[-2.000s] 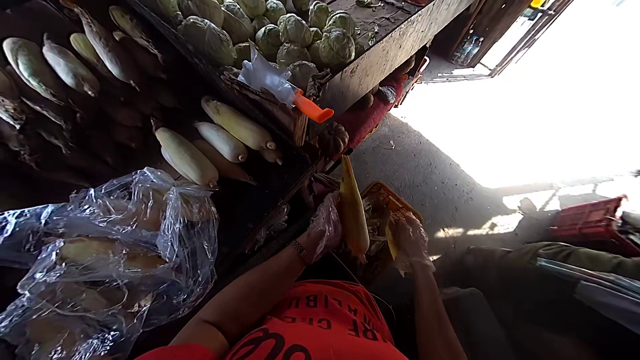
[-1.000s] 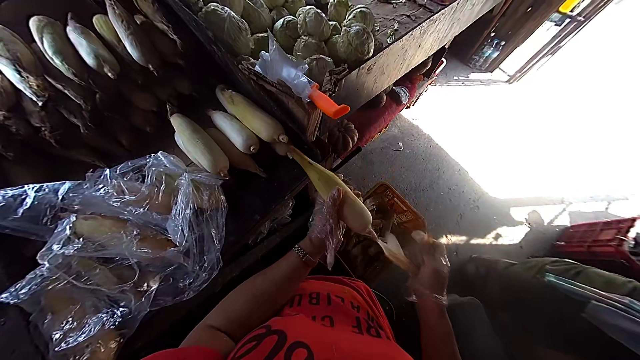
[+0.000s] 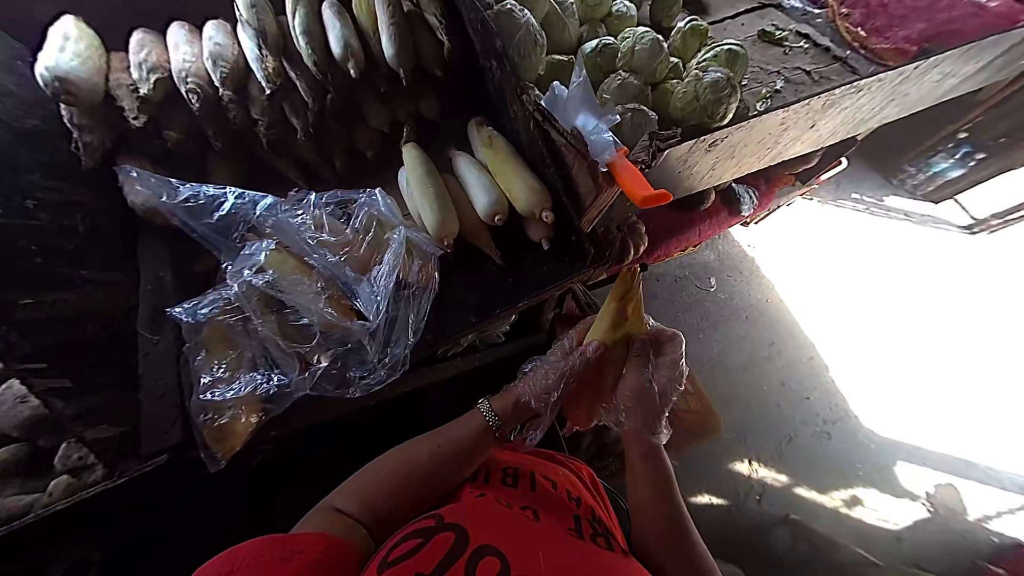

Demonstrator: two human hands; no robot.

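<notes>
Both hands wear clear plastic gloves and grip one ear of corn in its husk (image 3: pixel 618 314), its pointed end up, in front of my chest. My left hand (image 3: pixel 556 376) is around its left side, with a metal watch (image 3: pixel 489 415) on the wrist. My right hand (image 3: pixel 650 380) holds the right side. Several husked-in ears of corn (image 3: pixel 430 192) lie on the dark stall surface to the upper left. A clear plastic bag (image 3: pixel 312 296) with more ears inside lies left of them. The lower end of the held ear is hidden by my hands.
Cabbages (image 3: pixel 642 54) are piled on a wooden stand (image 3: pixel 768 120). An orange-handled tool (image 3: pixel 636 182), wrapped in plastic at one end, rests at the stand's corner. More corn ears (image 3: pixel 192 64) line the far left. A crate (image 3: pixel 694 408) sits low, behind my right hand, on the concrete floor (image 3: pixel 744 352).
My right hand, apart from the ear and pulling at husk a second ago, is now against my left hand on the ear. The view has swung left.
</notes>
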